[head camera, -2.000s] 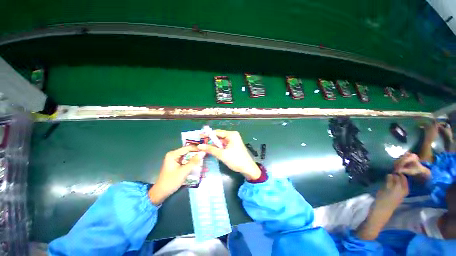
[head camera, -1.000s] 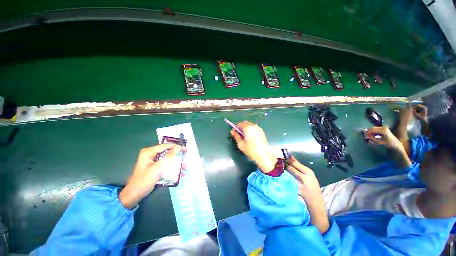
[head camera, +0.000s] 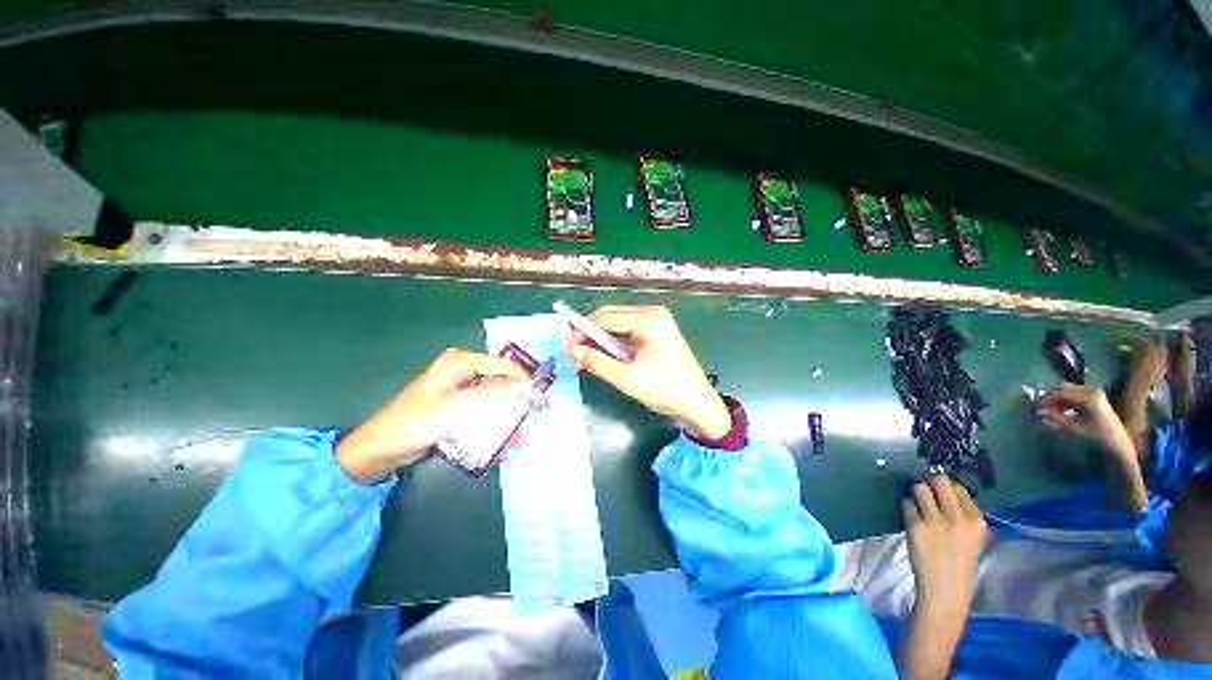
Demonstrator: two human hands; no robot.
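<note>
My left hand (head camera: 445, 405) holds a phone assembly (head camera: 487, 432) with a dark red rim, tilted, its top end pointing up and right. A small black part (head camera: 542, 377) shows at that top end by my fingertips. My right hand (head camera: 641, 356) holds a slim whitish-pink pen-like tool (head camera: 592, 330), its end pointing up and left, apart from the phone. A long pale blue sheet (head camera: 552, 511) with rows of small marks lies flat on the bench under and beside the phone.
Several phones (head camera: 569, 199) lie on the green belt behind the worn edge rail (head camera: 399, 256). A heap of black parts (head camera: 934, 385) lies at right, with a loose black part (head camera: 816, 432) nearer. A neighbour's hand (head camera: 945, 525) is at the heap; a dark rounded object (head camera: 1063, 355) lies beyond.
The phone has tilted to the right in my left hand. My right hand has come back beside it with the tool. The neighbour's hand has moved from beside my right wrist to the black heap.
</note>
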